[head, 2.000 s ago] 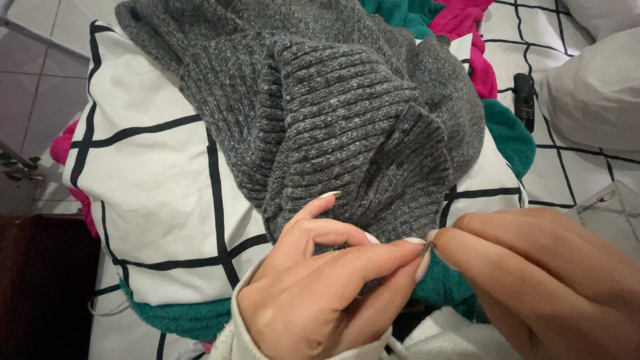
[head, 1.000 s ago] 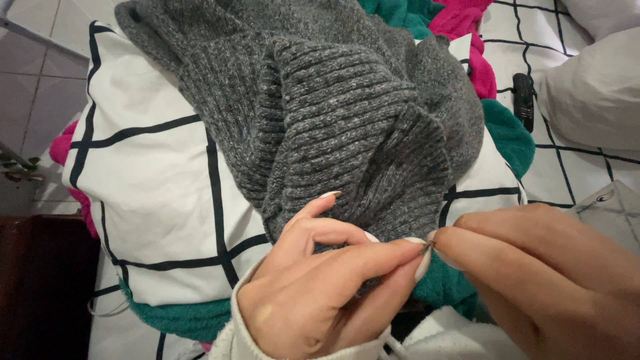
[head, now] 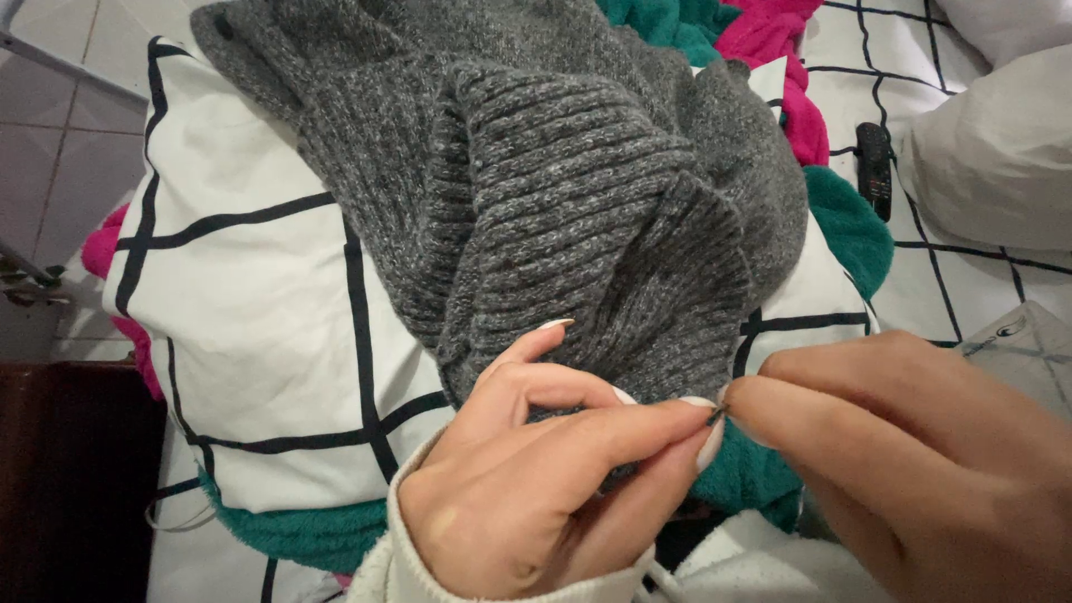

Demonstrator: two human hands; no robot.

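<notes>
A dark grey ribbed knit garment (head: 569, 184) lies bunched over a white pillow with black grid lines (head: 260, 327). At the garment's lower edge, my left hand (head: 553, 469) pinches something tiny and dark between thumb and index finger. The fingertips of my right hand (head: 888, 444) meet it there and pinch the same tiny thing from the right. It is too small to identify; its ends are hidden by the fingers. A light sleeve cuff covers my left wrist.
Teal plush fabric (head: 301, 528) and bright pink fabric (head: 770, 42) show around the pillow. On the grid-patterned bedding at right lie a black remote control (head: 873, 172), a white pillow (head: 997, 151) and a clear plastic packet (head: 1026, 347). A dark brown surface (head: 75, 477) stands at lower left.
</notes>
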